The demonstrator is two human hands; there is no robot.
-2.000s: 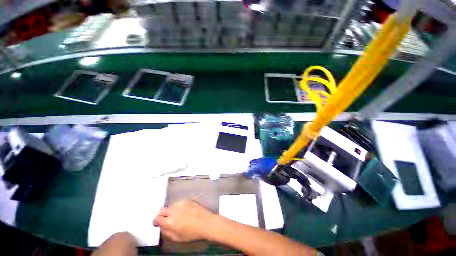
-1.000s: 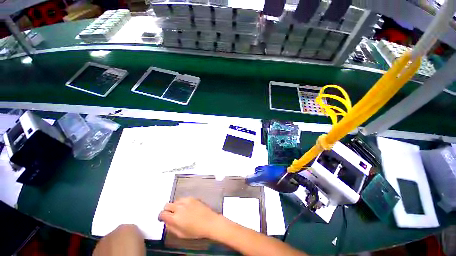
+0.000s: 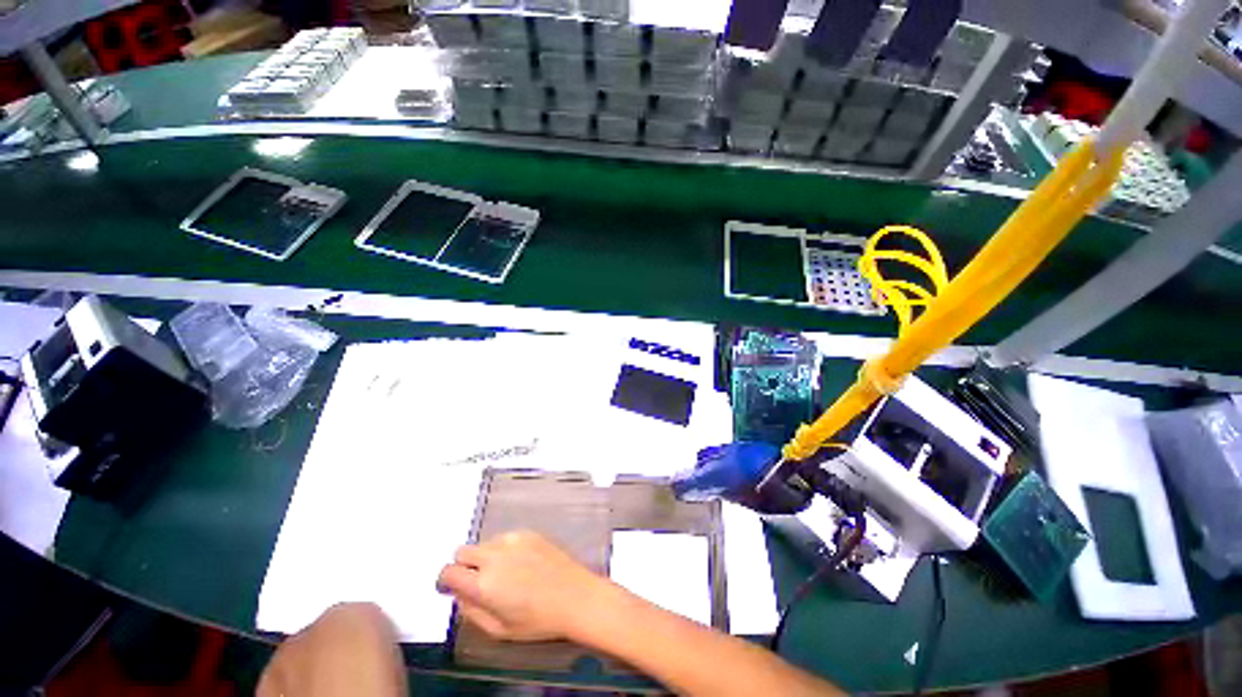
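Observation:
The brown fixture [image 3: 545, 504] lies on the white work sheet [image 3: 368, 477], with a white pad [image 3: 659, 572] in its right part. My right hand [image 3: 524, 588] is over the fixture's left part, fingers curled in at the left edge; whether it holds something small is hidden. My left hand [image 3: 337, 656] shows only as a rounded part at the bottom edge, cut off, its fingers out of sight. The blue electric screwdriver [image 3: 729, 471] hangs by a yellow cord [image 3: 953, 320] over the fixture's upper right corner. Small screws [image 3: 493, 451] lie above the fixture.
Circuit boards [image 3: 774, 388] lie right of the sheet, another board [image 3: 1035, 534] further right. White and black units stand right [image 3: 919, 463] and left [image 3: 109, 375]. Clear bags [image 3: 245, 361] are at left, a white cut-out frame [image 3: 1110, 504] far right. Housings [image 3: 447, 229] lie on the green conveyor [image 3: 613, 232].
The view has shifted and steadied slightly. My right hand stays over the fixture's left part. My left hand stays at the bottom edge. The screwdriver still hangs in about the same place.

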